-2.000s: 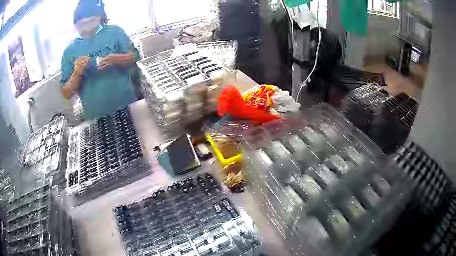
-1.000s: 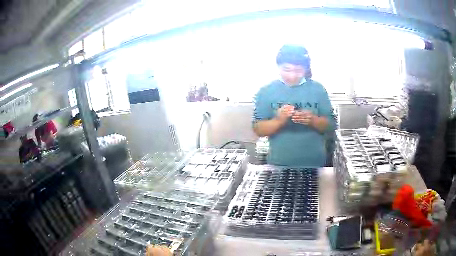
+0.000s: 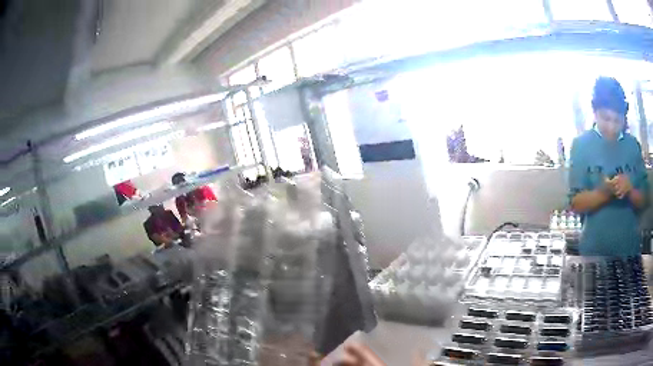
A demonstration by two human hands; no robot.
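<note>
Blurred clear plastic trays [image 3: 276, 264] stand tilted up, almost on edge, left of centre. Fingers, likely my right hand [image 3: 358, 354], show at the bottom edge beside the trays' lower right corner. They are blurred and cut off, and their contact with the trays cannot be told. My left hand cannot be made out. At the bottom right, a large-pocket tray [image 3: 442, 336] holds columns of dark bars with pale edges. A pale tray [image 3: 526, 261] with small dark parts lies behind it.
A dense-pocket tray [image 3: 614, 297] of black parts is at the right, in front of a co-worker [image 3: 608, 179] whose hands are together. A whitish tray stack [image 3: 422, 279] stands right of the raised trays. Other people [image 3: 172, 214] and racks [image 3: 93, 300] are far left.
The view has swung left, so the co-worker and table trays sit farther right. Clear trays now stand raised left of centre. The dark-and-pale bars have come into view at bottom right.
</note>
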